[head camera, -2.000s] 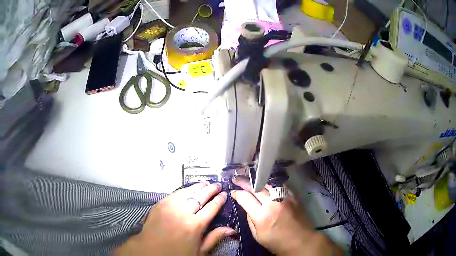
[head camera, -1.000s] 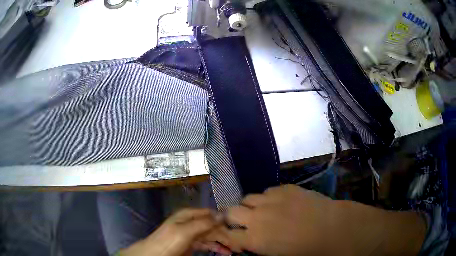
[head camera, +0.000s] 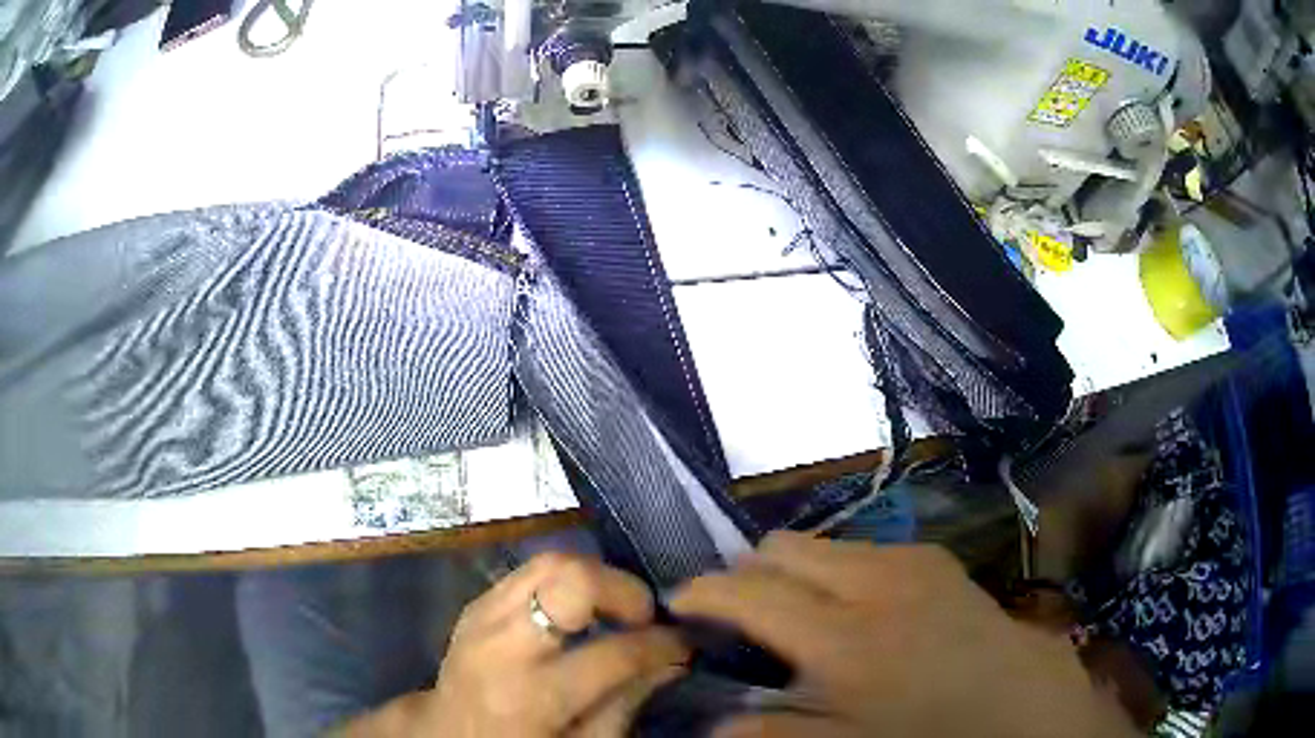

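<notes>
The dark waistband [head camera: 591,216] runs from under the presser foot [head camera: 488,123] down over the table's front edge, twisted so its grey striped side shows. The grey striped garment body [head camera: 332,346] lies spread on the table left of it, joined near the needle. My left hand [head camera: 555,649], with a ring, pinches the band's lower part below the table edge. My right hand [head camera: 894,634] is beside it, closed over the same dark cloth. The right fingertips are partly hidden and blurred.
Folded dark striped pieces [head camera: 894,216] lie right of the band, loose threads beside them. The machine head [head camera: 1067,87] is at upper right, with a yellow tape roll [head camera: 1183,281] near it. Green scissors handles [head camera: 274,22] and a phone [head camera: 196,18] are at upper left. Patterned cloth [head camera: 1190,577] hangs at right.
Both hands have left the needle area and moved down past the table edge. The band was flat one second ago and now is twisted, striped side up. The view has tilted down.
</notes>
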